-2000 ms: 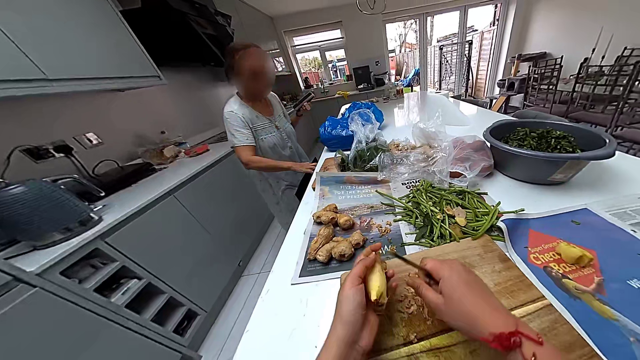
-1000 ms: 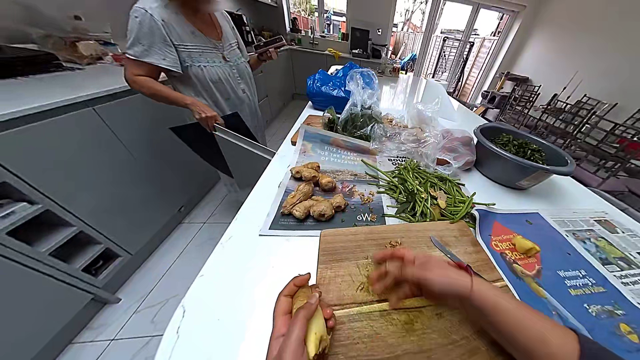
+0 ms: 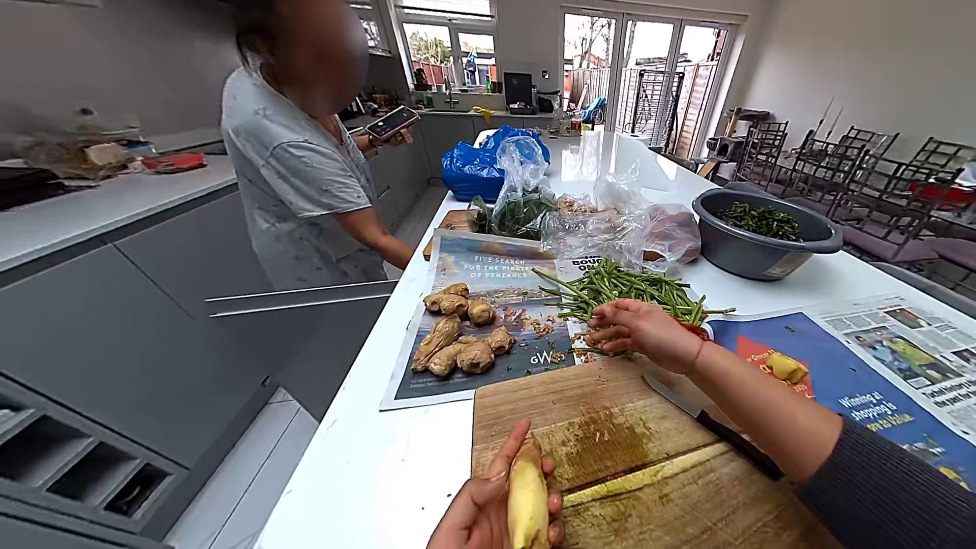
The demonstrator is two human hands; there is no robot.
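Note:
Near the bottom edge, my left hand [image 3: 488, 507] holds a mostly peeled piece of ginger [image 3: 528, 496] over the left side of a stained wooden chopping board [image 3: 526, 408]. My right hand [image 3: 648, 335], fingers apart and empty, is above the board's far edge, by a heap of green stalks [image 3: 618, 290]. A black-handled knife [image 3: 736, 442] lies on the board beneath my right forearm. Several unpeeled ginger pieces [image 3: 457, 351] sit on a newspaper [image 3: 415, 389] beside brown peel scraps [image 3: 543, 328]. A peeled yellow piece [image 3: 785, 367] rests on the right newspaper [image 3: 743, 335].
A person [image 3: 305, 175] stands at the counter's left side, holding a phone [image 3: 393, 122]. An open drawer [image 3: 297, 297] juts out beside them. Farther back are a blue plastic bag [image 3: 473, 171], clear bags [image 3: 610, 229] and a grey tub [image 3: 762, 255] of chopped greens.
The knife was in my right hand two seconds ago and now lies on the board. My right hand has moved from over the board to its far edge, near the stalks.

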